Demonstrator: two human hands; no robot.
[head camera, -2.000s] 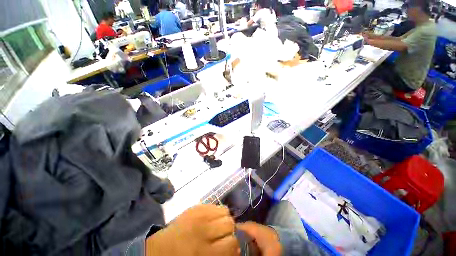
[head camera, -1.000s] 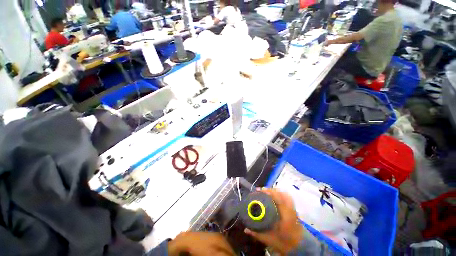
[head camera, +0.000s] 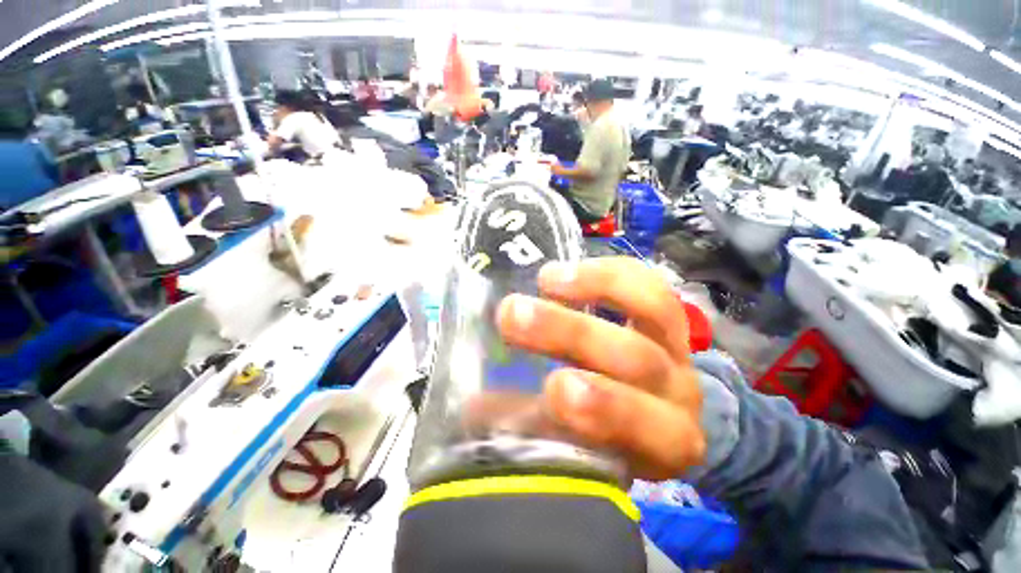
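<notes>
My right hand (head camera: 627, 369) is wrapped around a large clear drink bottle (head camera: 459, 392) from its right side, close in front of the camera. The bottle's near end is dark grey with a yellow-green ring, cut off by the lower edge. Its far end is dark with white letters and points up and away. Whether the bottle is open or touches my mouth cannot be seen. My left hand is not in view. A white sewing machine (head camera: 263, 431) with a blue stripe stands at the left, beside red-handled scissors (head camera: 309, 466) and a small black item (head camera: 354, 496).
Dark grey cloth (head camera: 50, 492) lies at the lower left. Thread cones (head camera: 165, 229) stand behind the machine. A person in a green shirt (head camera: 601, 162) is farther ahead. A red stool (head camera: 815, 375) and a white tub of cloth pieces (head camera: 862, 347) are at the right.
The bottle has come up from low by the table edge to close before the camera, in my right hand. My left hand has left the picture. The view has tilted up and turned.
</notes>
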